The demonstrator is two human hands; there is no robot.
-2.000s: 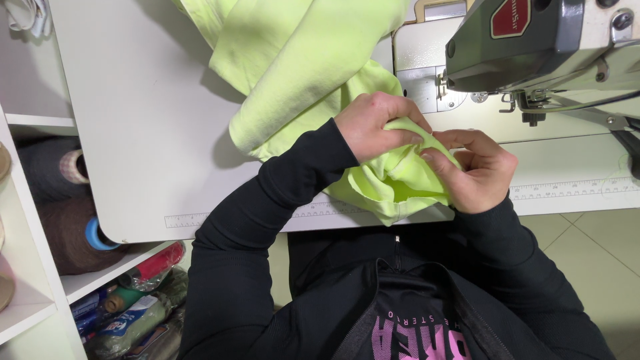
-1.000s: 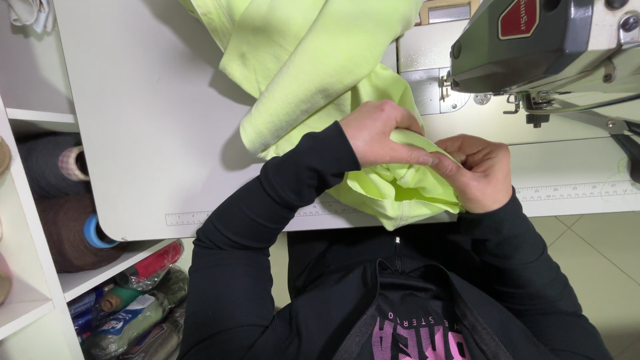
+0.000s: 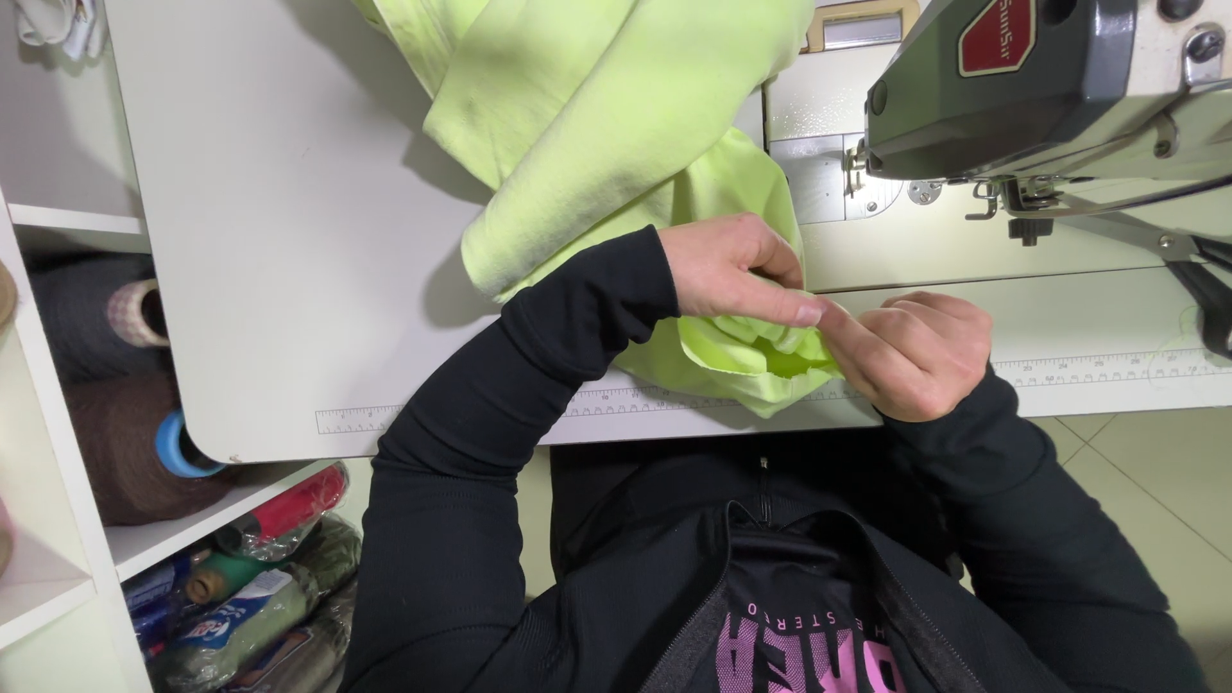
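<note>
Bright yellow-green fabric (image 3: 597,135) lies in folds over the sewing table, its gathered open end reaching the front edge. My left hand (image 3: 741,274) grips the upper rim of that opening between thumb and fingers. My right hand (image 3: 905,351) meets it at the right side of the opening, fingers curled and fingertips touching near my left thumb; the cloth pinched there is mostly hidden. Behind my hands is the metal needle plate (image 3: 818,178) of an industrial sewing machine (image 3: 1011,96).
A printed ruler strip (image 3: 356,420) runs along the front of the white table (image 3: 279,241). At the left, a shelf (image 3: 72,223) holds thread cones (image 3: 115,452) and plastic-wrapped bundles (image 3: 231,626). Scissors-like black handles (image 3: 1215,308) show at the far right.
My right hand has turned and closed, with its knuckles now upward, and sits slightly lower at the fabric's right side. My left hand keeps its hold on the rim.
</note>
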